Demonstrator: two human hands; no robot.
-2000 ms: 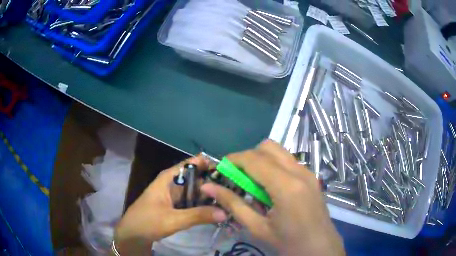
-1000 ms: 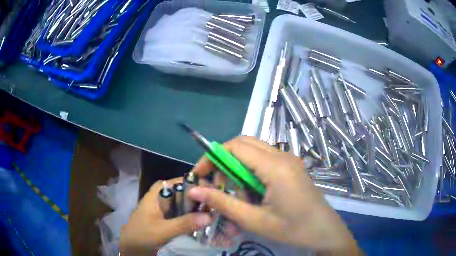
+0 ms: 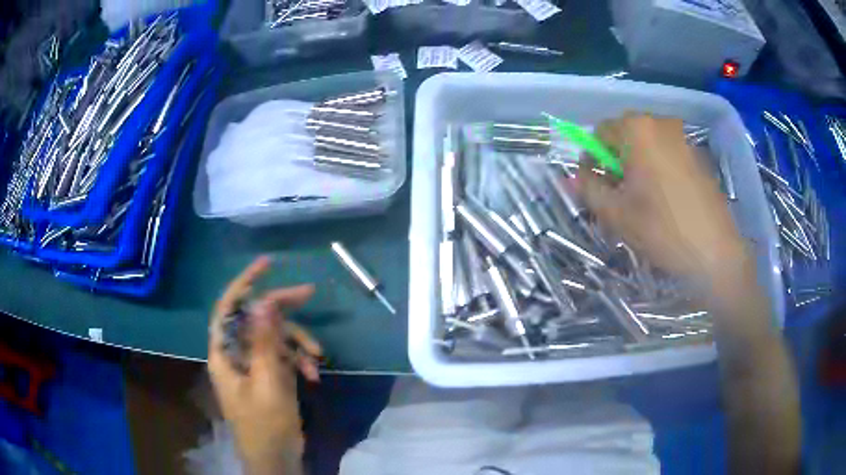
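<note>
My left hand (image 3: 260,362) is over the bench's front edge, blurred, with its fingers curled around a few dark and shiny metal cylinders (image 3: 236,332). One silver cylinder with a thin rod (image 3: 357,267) lies on the green bench to its right. My right hand (image 3: 649,190) is over the large white tub (image 3: 423,339) and holds the green-handled tool (image 3: 586,146). Its fingertips are blurred among the metal parts, so I cannot tell if they also grip a cylinder. Loose cylinders (image 3: 529,250) are heaped in the tub.
A clear box (image 3: 301,211) with white lining and a row of cylinders stands left of the tub. Stacked blue trays (image 3: 139,218) of metal parts are at the left, more parts at the right. Printed packets (image 3: 436,57) and a white unit (image 3: 696,37) are behind.
My hands have moved apart: the left to the left over the bench edge, the right with the green tool into the tub. A single cylinder now lies on the bench. The view has shifted.
</note>
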